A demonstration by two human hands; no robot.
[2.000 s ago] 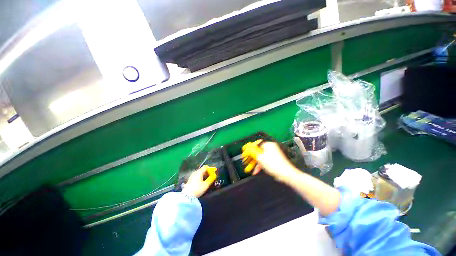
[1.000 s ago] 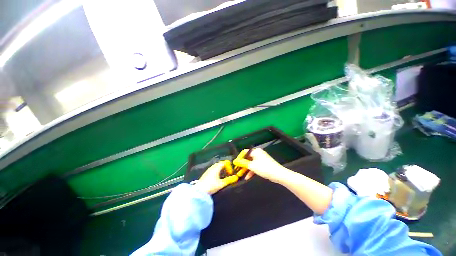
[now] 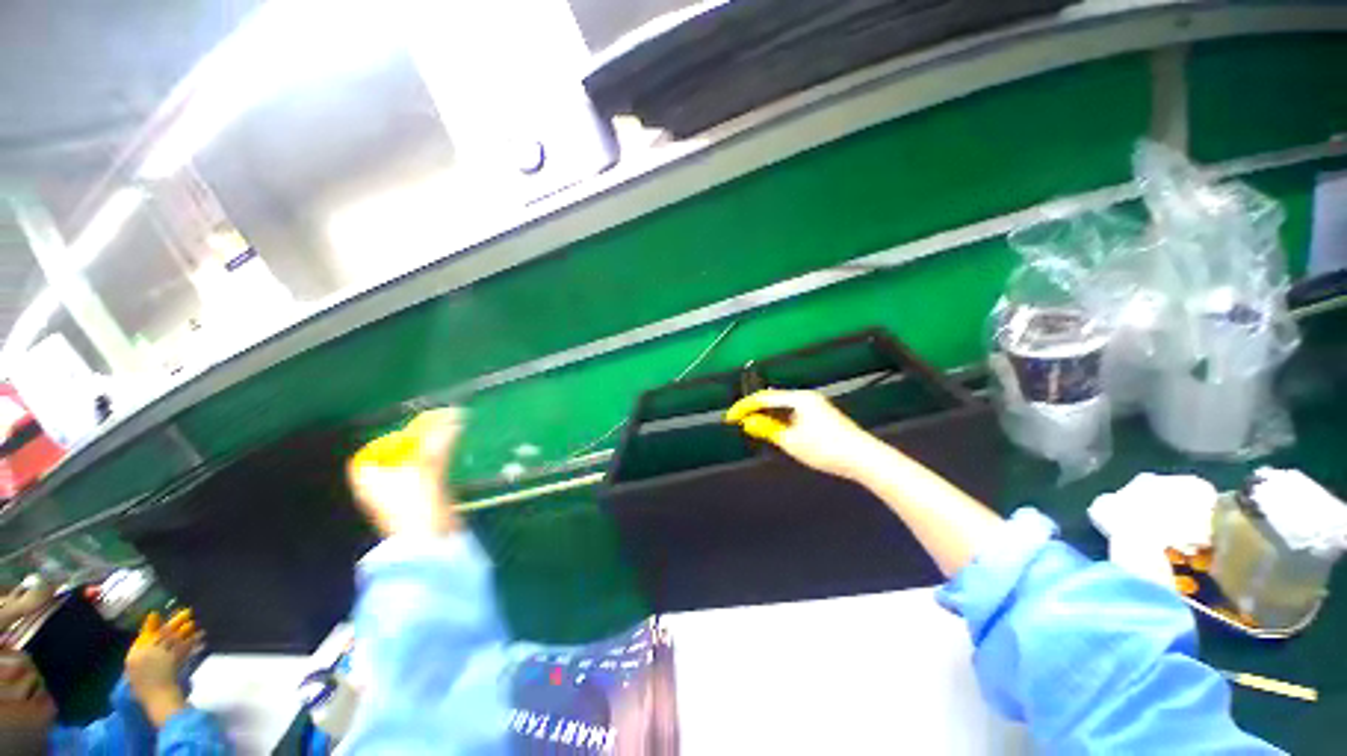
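My left hand (image 3: 409, 470), blurred, with yellow finger cots, is raised left of the black foam turnover tray (image 3: 798, 510); its fingers are too blurred to tell whether it holds anything. My right hand (image 3: 790, 428), also with yellow finger cots, is over the tray's middle divider. Its fingertips are close together with a small dark thing at them, too small to name. The two tray pockets show dark glossy surfaces. A pile of printed "SMART TABLET" film (image 3: 591, 694) lies at the left end of the white work mat (image 3: 827, 677).
Bagged drink cups (image 3: 1056, 387) stand right of the tray. Crumpled white tissue (image 3: 1160, 517) and a clear bottle (image 3: 1278, 554) are on a small dish at right, near a pale stick (image 3: 1273, 685). Another person's hand (image 3: 160, 650) shows at lower left, near a black block (image 3: 266, 547).
The view has swung left. My left hand has left the tray and moved left and up, away from my right hand. The film pile and the other person's hand have come into view.
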